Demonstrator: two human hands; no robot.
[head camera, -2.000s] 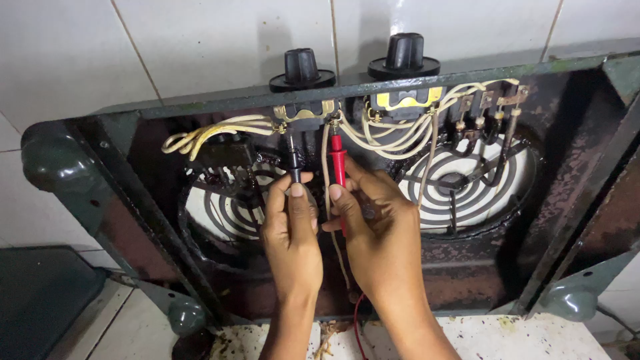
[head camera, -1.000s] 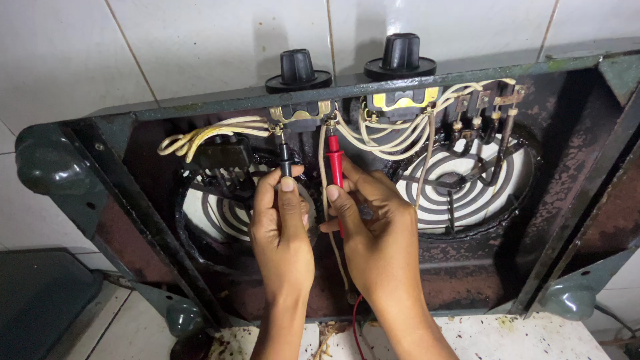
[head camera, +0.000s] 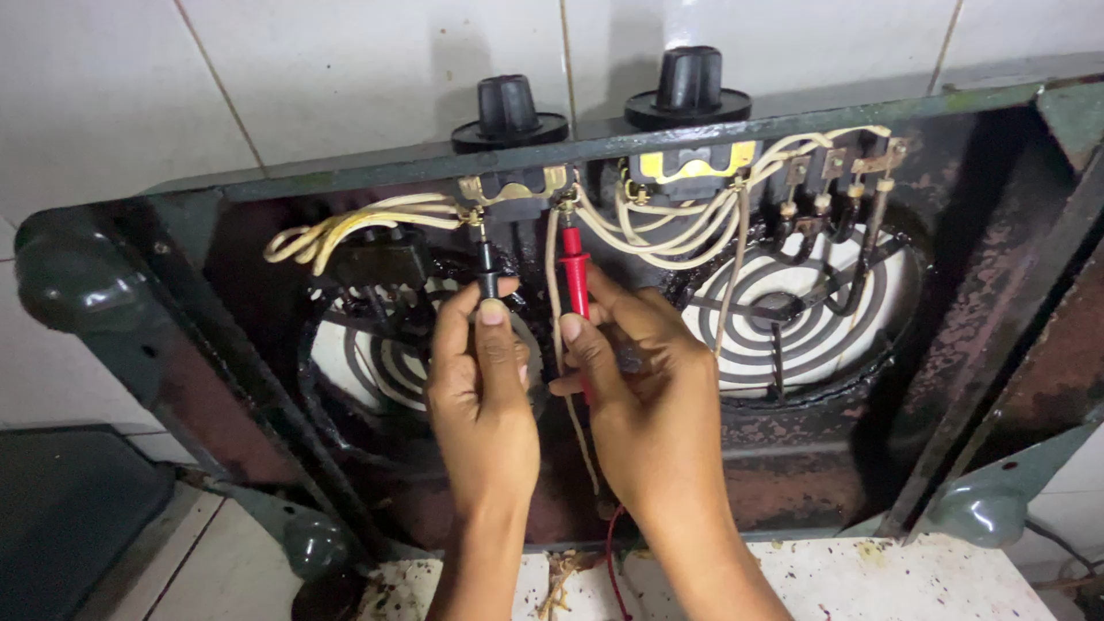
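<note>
My left hand (head camera: 487, 388) grips a black test probe (head camera: 488, 272), its metal tip up at the wire terminals on the left side of the left switch (head camera: 517, 185). Between the thumb and fingers of my right hand (head camera: 651, 388) is a red test probe (head camera: 573, 267), with its tip at the terminal on that switch's right side. Whether the tips touch metal is hard to tell. Cream wires (head camera: 371, 226) loop out left of the switch, and more cream wires (head camera: 664, 246) run right to a second switch (head camera: 694, 166). A single wire hangs down between my hands.
The upturned two-burner electric stove's frame (head camera: 345, 177) leans against wall tiles (head camera: 345, 78). Two black knobs (head camera: 504, 108) project above it. Coil burners (head camera: 776, 315) show behind my hands. A red lead (head camera: 614, 561) crosses the stained white tile surface (head camera: 888, 578). A dark flat object (head camera: 69, 509) lies at left.
The black probe and my left hand have shifted slightly up toward the left switch's terminals since two seconds ago. My right hand holds the red probe in much the same place.
</note>
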